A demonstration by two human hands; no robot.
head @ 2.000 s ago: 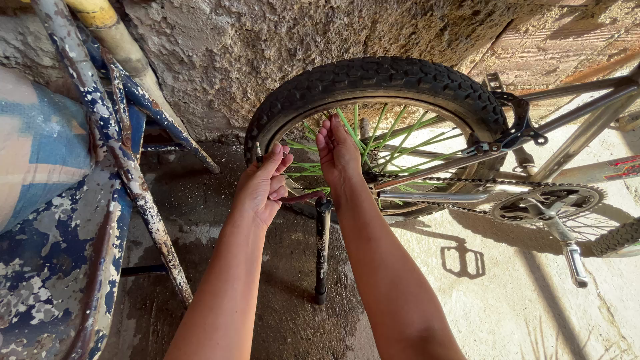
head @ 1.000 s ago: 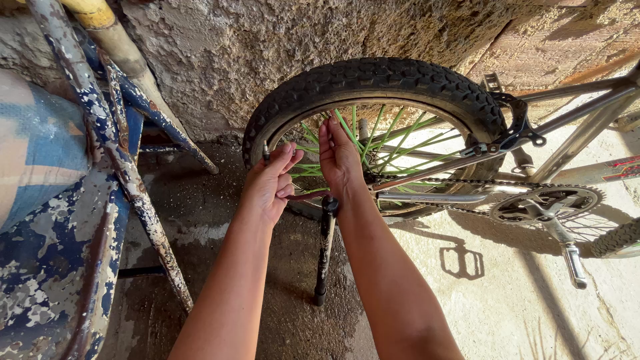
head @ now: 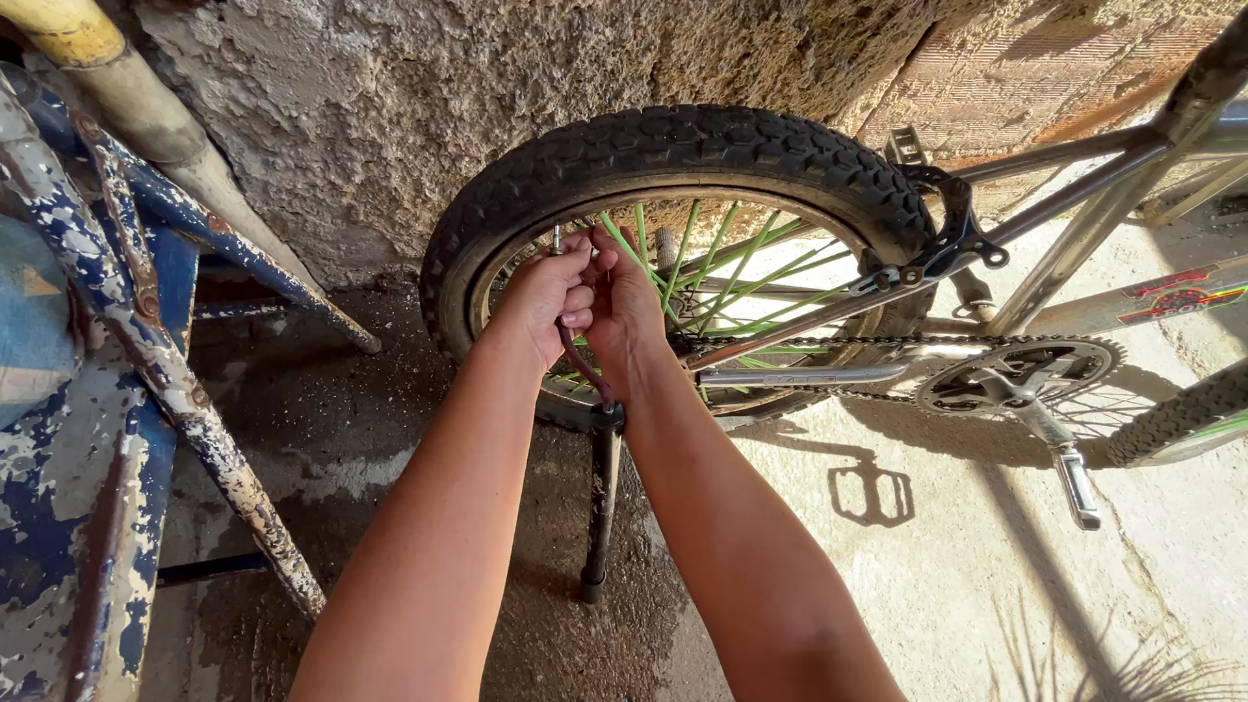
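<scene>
My left hand [head: 548,297] is closed around the end of a reddish-brown hose [head: 583,369], and a small metal fitting [head: 557,240] sticks up above its fingers. Beside it, my right hand [head: 621,297] has bent fingers meeting those of the left; whether they pinch anything is hidden. Below the hands, the hose meets the top of a black hand pump [head: 602,507], which appears to stand on the floor. Both hands are in front of the rear wheel's rim and green spokes [head: 726,258]. A black knobby tire [head: 682,146] surrounds the rim.
A rough stone wall [head: 390,127] rises behind the wheel. Chipped blue-and-white metal tubing [head: 185,390] stands at left, with a yellow-and-cream pole [head: 146,107] behind it. The bicycle's chainring [head: 1024,375], crank and frame extend right over sunlit concrete [head: 809,604].
My left hand has moved up and right, closer to my right hand, which has shifted slightly left. The pump's top has also moved left and lower. The metal fitting now shows above the left fingers.
</scene>
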